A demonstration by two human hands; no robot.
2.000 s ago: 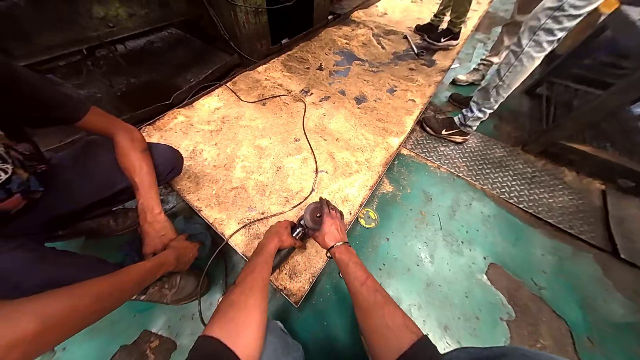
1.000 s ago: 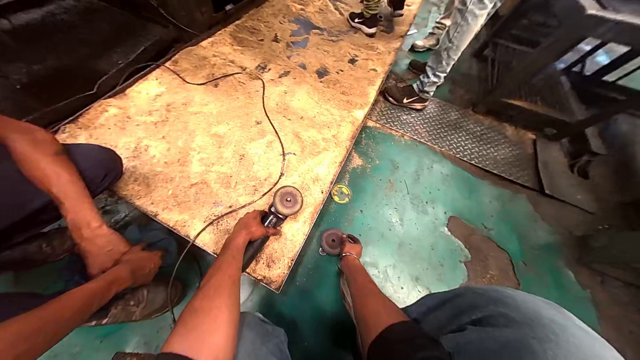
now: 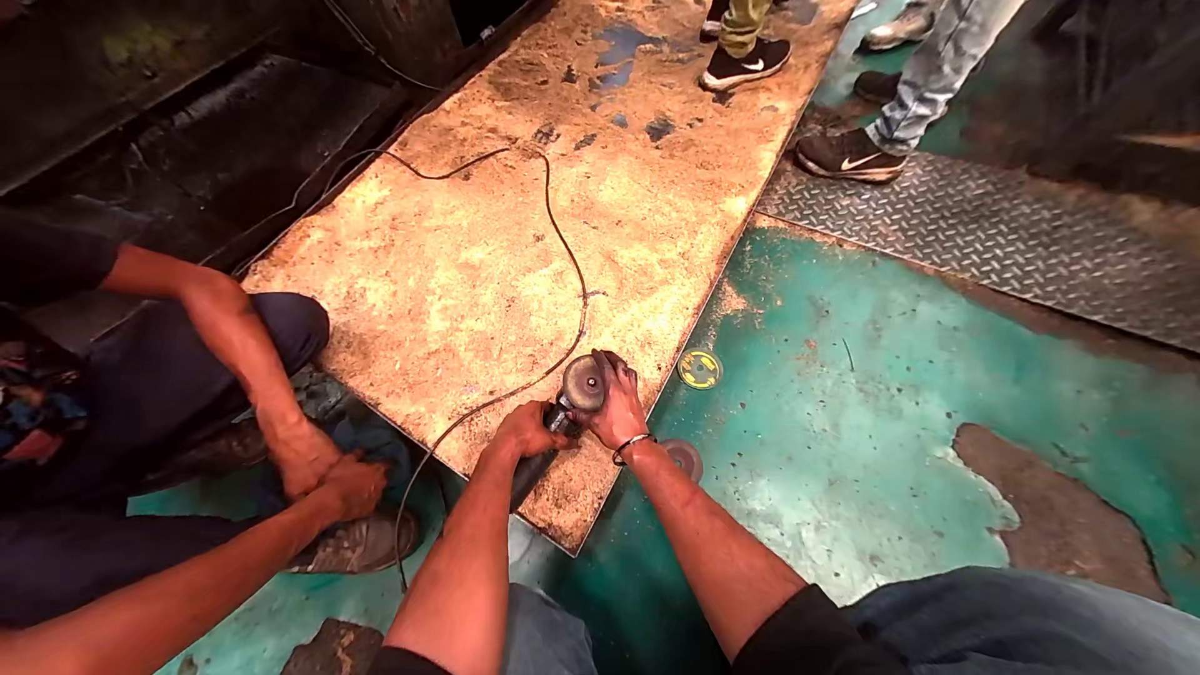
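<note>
My left hand (image 3: 531,430) is closed around the body of a corded angle grinder (image 3: 560,418), near the corner of a worn sheet lying on the floor. The grinder's round disc (image 3: 585,382) faces up. Against the right side of that disc rests my right hand (image 3: 620,401), with its fingers along the edge; whether it grips the disc is hard to tell. Another abrasive disc (image 3: 684,459) lies on the green floor, partly hidden behind my right wrist. A yellow-marked disc (image 3: 700,368) lies beside the sheet's edge.
A black power cord (image 3: 574,262) winds over the worn sheet (image 3: 450,234). At the left a person crouches with hands clasped (image 3: 333,473). Other people's shoes (image 3: 848,157) stand at the upper right, near a diamond-plate metal panel (image 3: 984,225). The green floor (image 3: 844,450) has a bare patch.
My right hand was down at a disc on the floor to the right one second ago. It has moved left to the grinder's disc, and the other disc now lies on the floor.
</note>
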